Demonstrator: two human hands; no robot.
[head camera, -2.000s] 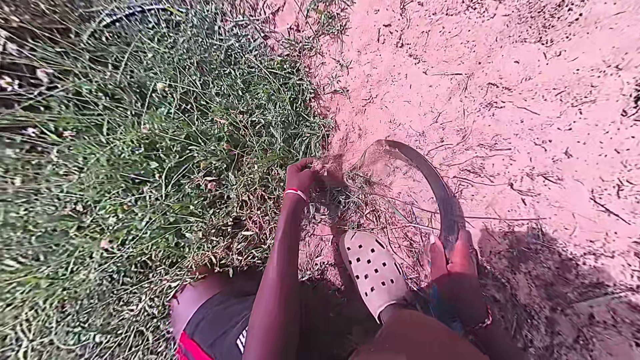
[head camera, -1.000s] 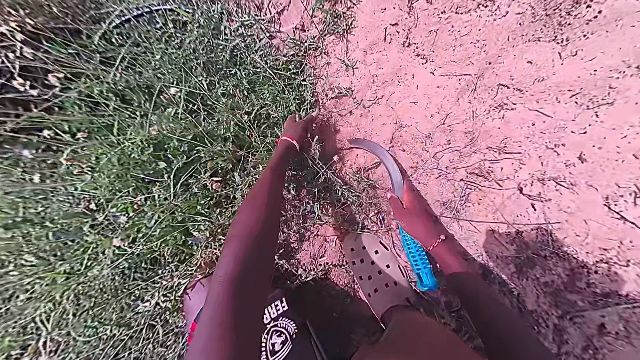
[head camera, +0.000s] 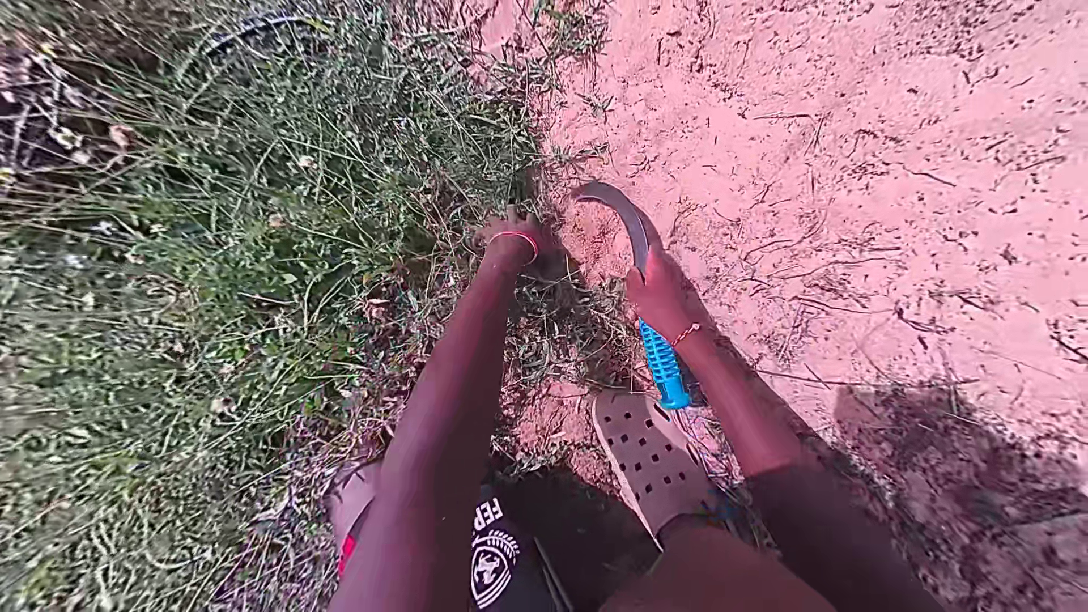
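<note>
My right hand (head camera: 663, 293) is closed around a sickle, at the base of its curved metal blade (head camera: 627, 212); the blue plastic handle (head camera: 665, 365) sticks out below the palm. The blade tip points left, just above the bare soil. My left hand (head camera: 512, 229), with a red band at the wrist, reaches down at the edge of the green grass and weeds (head camera: 340, 204). Its fingers are partly hidden and blurred, so whether it grips any stems does not show. Cut or loose grass (head camera: 561, 331) lies below, between the two hands.
A beige perforated clog (head camera: 650, 459) on my foot stands just below the sickle handle. Dry reddish soil (head camera: 833, 195) with scattered twigs spreads to the right. A dark curved hose-like thing (head camera: 263, 24) lies in the grass at the top left. My shadow falls at the lower right.
The sickle was low at the right two seconds ago; my right hand has since moved up and left with it. My left hand was higher against the weeds one second ago.
</note>
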